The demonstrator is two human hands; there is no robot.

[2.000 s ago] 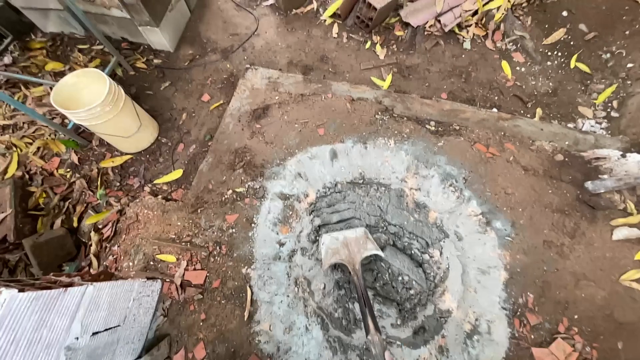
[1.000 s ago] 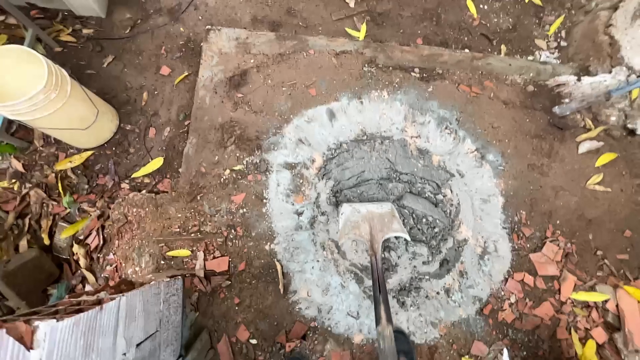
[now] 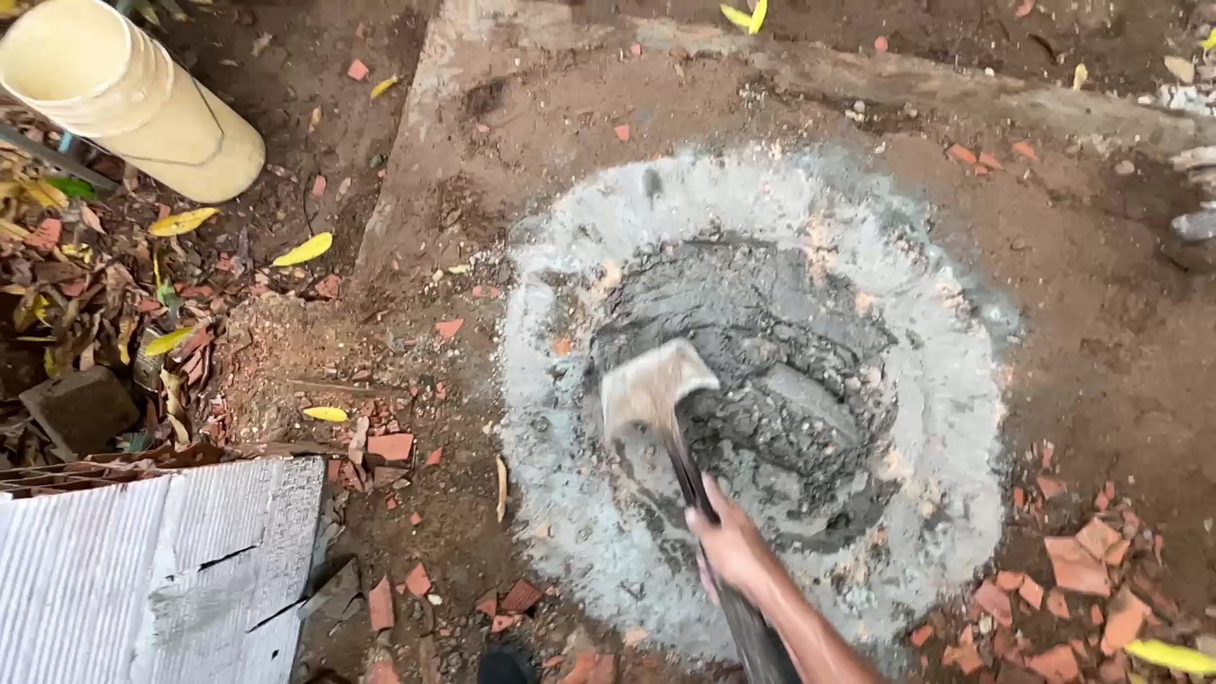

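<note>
My right hand (image 3: 730, 543) grips the dark shaft of a shovel (image 3: 655, 385), its forearm coming in from the bottom edge. The shovel's metal blade, smeared with pale residue, rests at the left part of a mound of wet grey mortar (image 3: 760, 294). Around this mortar lies a broad ring of pale, drier cement mix (image 3: 950, 399) on the ground. The rest of the shaft runs down out of the frame. My left hand is not in view.
A cream plastic bucket (image 3: 180, 123) stands at upper left. A ribbed, white-coated block (image 3: 161, 570) is at lower left, beside a dark brick piece (image 3: 81, 408) and dry leaves. Broken red tile pieces (image 3: 1078, 565) lie at lower right. A dark shoe tip (image 3: 505, 665) shows at the bottom.
My right hand has come into view on the shovel's shaft. The blade has moved left over the mortar and is now turned at a different angle. The view has shifted.
</note>
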